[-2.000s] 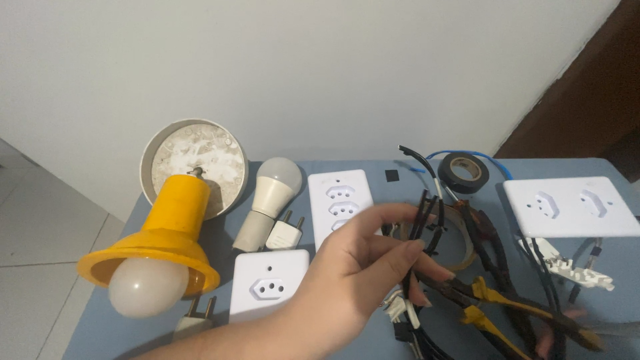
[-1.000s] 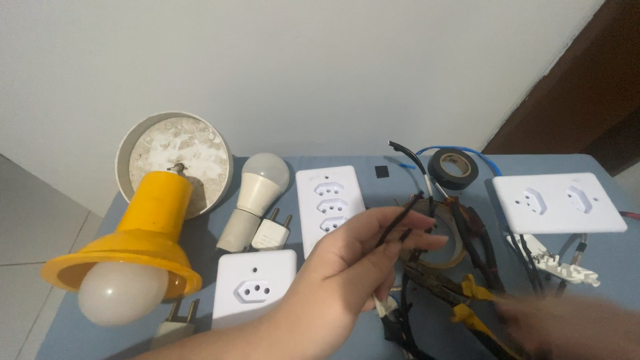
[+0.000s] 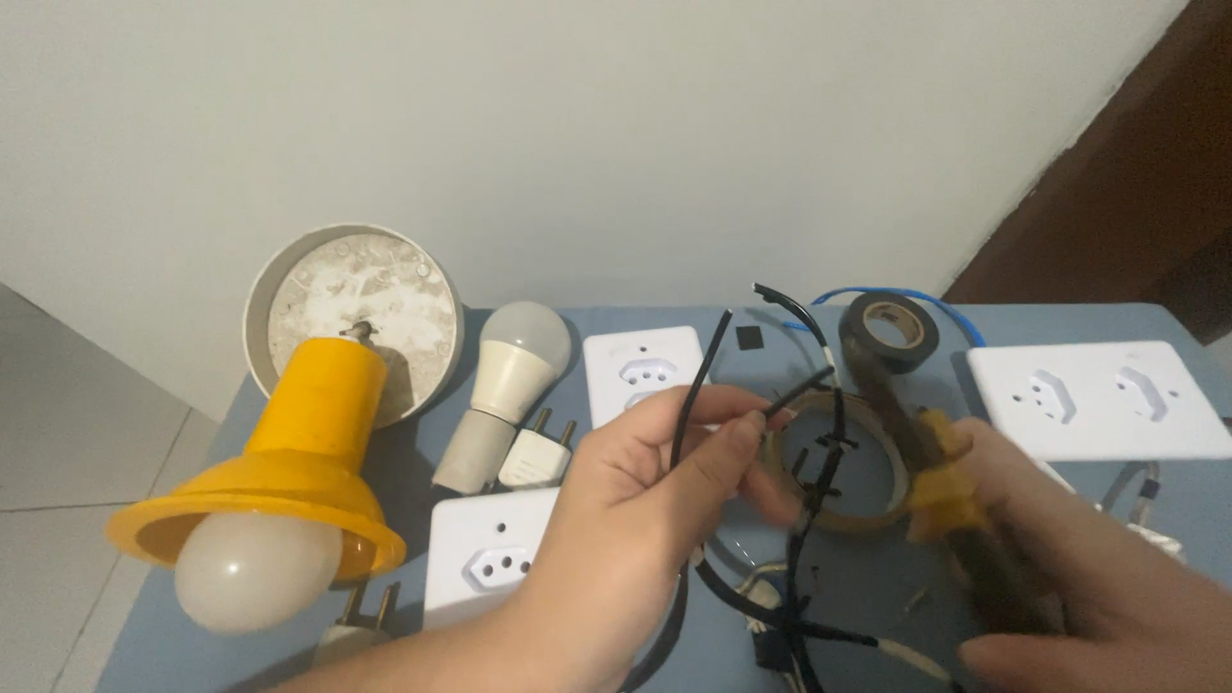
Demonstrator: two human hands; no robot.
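My left hand point(image 3: 664, 462) pinches a black insulated wire point(image 3: 799, 390) between thumb and fingertips, while a second black wire point(image 3: 701, 385) rises past its palm. To the right, my right hand point(image 3: 1049, 539) is closed around pliers with yellow and black handles point(image 3: 938, 472); motion blurs them, and their jaws point up and left. More black cable point(image 3: 807, 520) with white sections runs between the hands, in front of a roll of tan tape point(image 3: 900, 481). A roll of black electrical tape point(image 3: 890, 332) lies behind the pliers' tip.
At left stand a yellow lamp point(image 3: 313, 414) with a bulb and a round white base point(image 3: 255, 332). Near it are an LED bulb point(image 3: 520, 361), white plugs point(image 3: 534, 460) and socket plates point(image 3: 481, 577). Another socket plate point(image 3: 1097, 409) lies right, on the blue table point(image 3: 1059, 322) against the wall.
My right hand has lifted the yellow-handled pliers from the table, where they lay two seconds ago. The wires at my left fingertips have spread apart.
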